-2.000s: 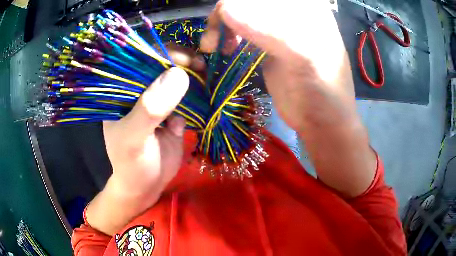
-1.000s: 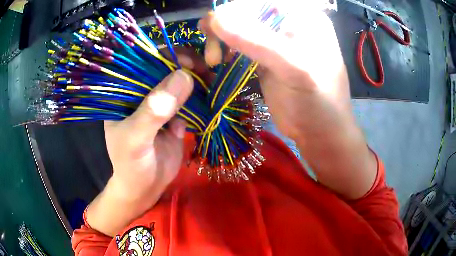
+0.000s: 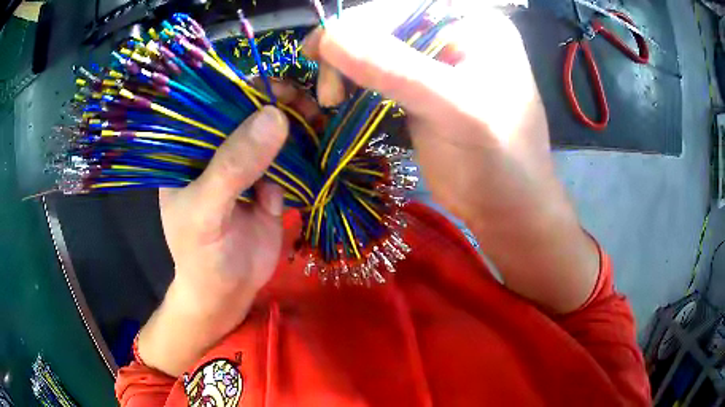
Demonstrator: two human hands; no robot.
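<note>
A large bundle of blue, yellow and teal wires (image 3: 151,135) fans out to the left of my left hand (image 3: 230,199), which is closed around it with the thumb on top. The left ends carry purple, yellow and blue sleeves and silver tips. The bundle's lower end (image 3: 346,230) flares in front of my red top with dark red bands and silver tips. My right hand (image 3: 429,71), overexposed, holds a smaller group of wires (image 3: 358,131) that splits off upward; more wire ends show above its palm. One blue wire (image 3: 256,52) with a purple sleeve stands up apart.
Red-handled pliers or cutters (image 3: 587,83) lie open on the dark mat (image 3: 648,119) at upper right. Small yellow and blue bits (image 3: 274,56) lie behind my hands. A few spare wires (image 3: 49,383) are at lower left. A metal rack (image 3: 688,342) stands at lower right.
My left hand and the bundle have shifted slightly left. Wire ends have come into view above my right palm, and a purple-sleeved end now shows by its fingers.
</note>
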